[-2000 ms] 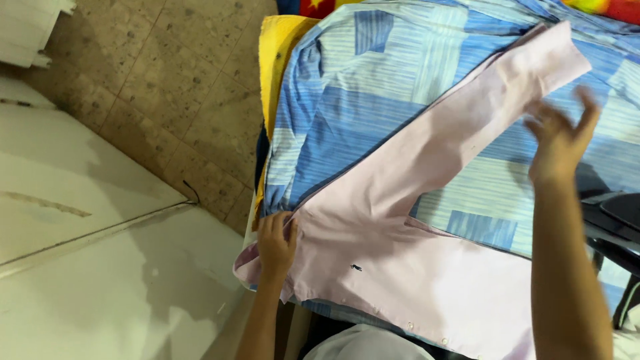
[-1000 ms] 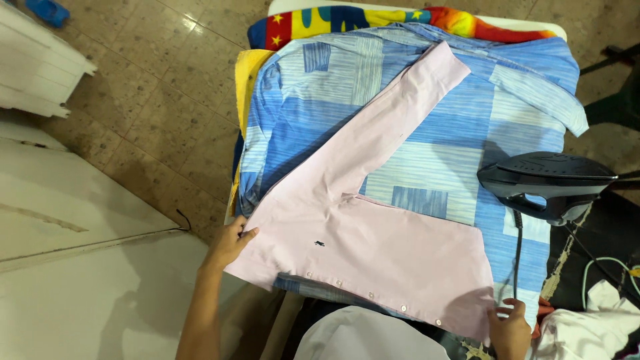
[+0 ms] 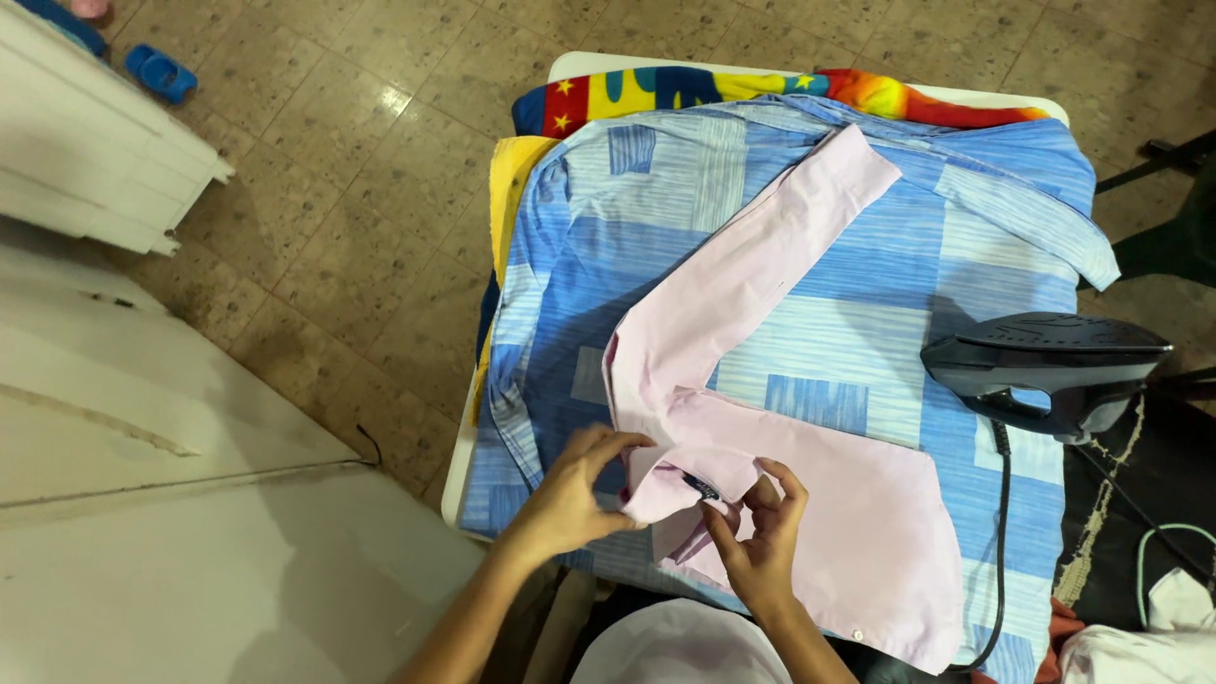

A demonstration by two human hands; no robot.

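A light pink long-sleeved shirt lies on a blue patterned cloth that covers the table, one sleeve stretched toward the far edge. My left hand pinches the left side of the shirt's collar, with the fingers over the fabric. On the collar's other side, my right hand holds the fabric between thumb and fingers. A dark neck label shows between both hands. Upright on its heel or side, which I cannot tell, a black clothes iron rests at the right of the cloth, its cord running down toward me.
A colourful blanket and a yellow cloth stick out from under the blue cloth. The white table edge shows at left. White furniture stands further left. White fabric and a dark surface lie at lower right.
My right hand has moved left from the shirt's lower right corner to the collar. My left hand has moved right, and the collar is now lifted and folded over between both hands.
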